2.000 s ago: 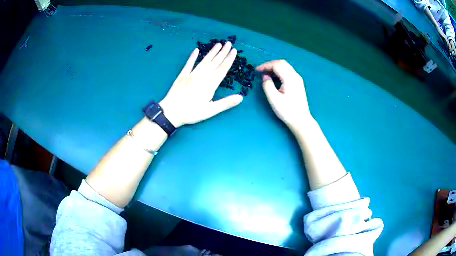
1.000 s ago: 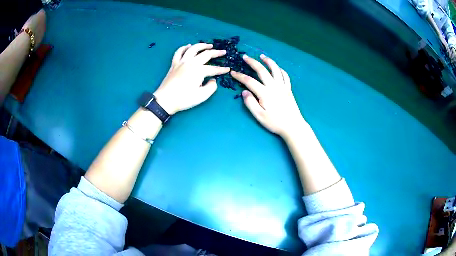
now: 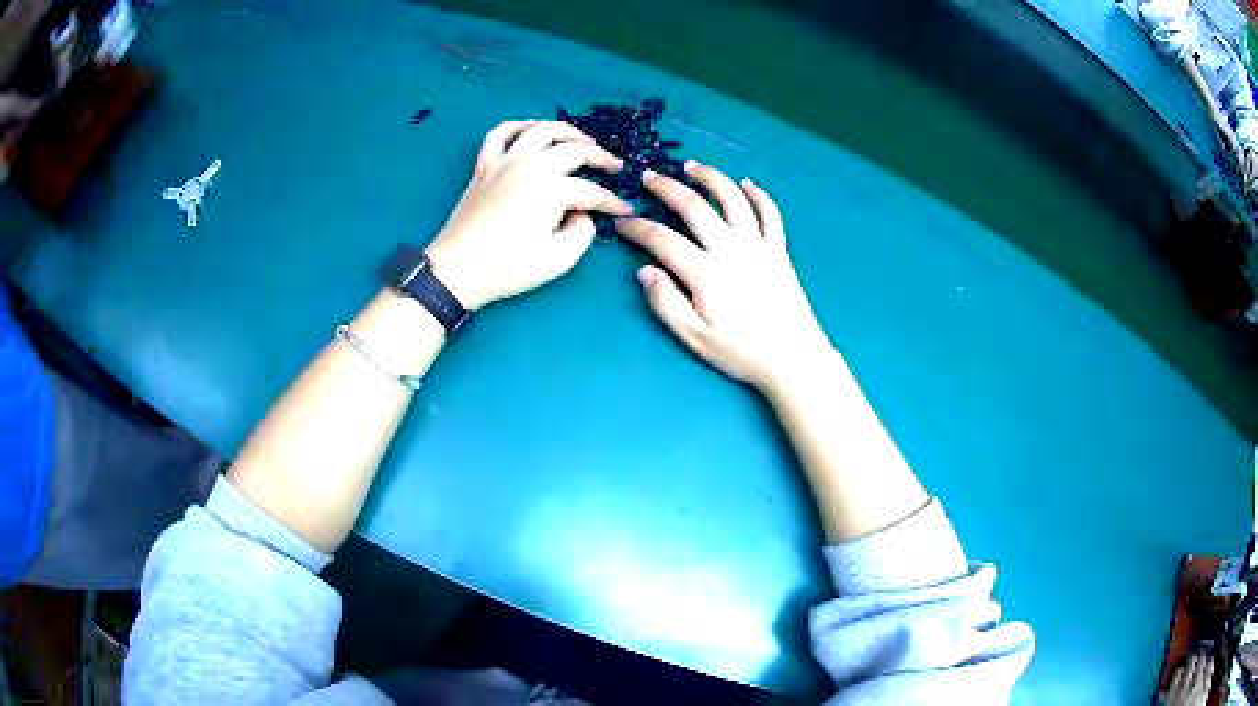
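Note:
A loose pile of small black pieces [image 3: 637,135] lies on the teal-green bench top [image 3: 580,455]. My left hand [image 3: 531,214] is palm down at the pile's left and near side, with its fingers bent over the pieces. My right hand [image 3: 724,276] is palm down at the pile's right and near side, fingers spread, fingertips on the pieces. The two hands nearly meet at the index fingertips. The fingers hide part of the pile. I cannot tell whether any piece is pinched.
A small black piece [image 3: 422,116] lies alone left of the pile. A small white Y-shaped piece [image 3: 192,193] lies farther left. A dark green conveyor belt [image 3: 883,104] runs behind the bench. An orange-brown jig [image 3: 1197,614] and a person's hand [image 3: 1189,686] show at lower right.
My right hand came in from the right onto the pile, and my left hand curled from flat. The white Y-shaped piece has appeared at left; the other person's forearm there has gone.

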